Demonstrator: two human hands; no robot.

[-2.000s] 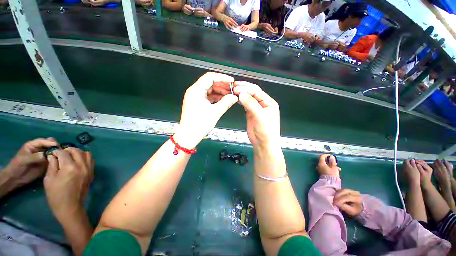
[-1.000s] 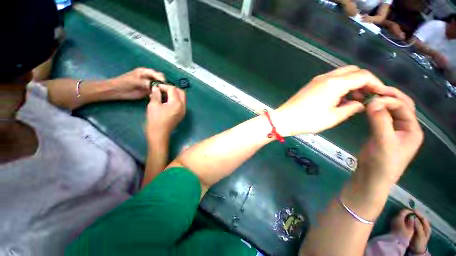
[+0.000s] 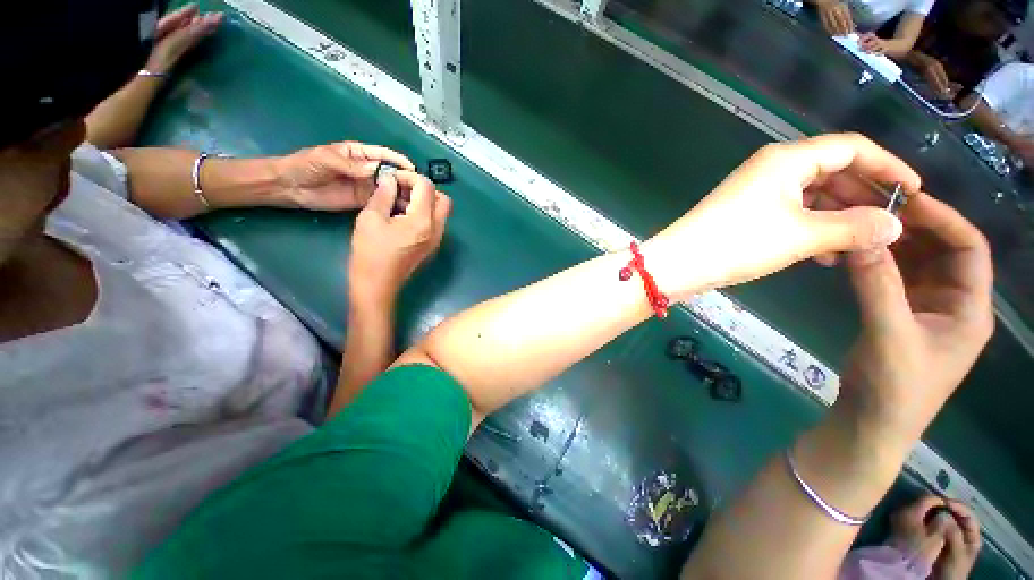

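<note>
My left hand (image 3: 794, 204), with a red string bracelet, and my right hand (image 3: 924, 283), with a thin silver bangle, meet at the fingertips above the conveyor. Between them they pinch a small part (image 3: 896, 199) with a thin shiny edge; its details are too small to tell. Several black plastic cases (image 3: 705, 369) lie in a short row on the green bench beside the rail. A clear bag of small parts (image 3: 662, 506), with yellow and silver bits, lies nearer my body.
A white scuffed rail (image 3: 544, 195) with a post (image 3: 438, 68) borders the dark green belt. At left a seated worker's hands (image 3: 386, 210) hold a dark part near a black case (image 3: 439, 170). Another person's hands (image 3: 937, 532) are at lower right. Workers sit across the belt.
The view has swung left since the first frame, bringing the neighbouring worker in. My hands stay together, now at the right, and the part between my fingertips shows its thin edge.
</note>
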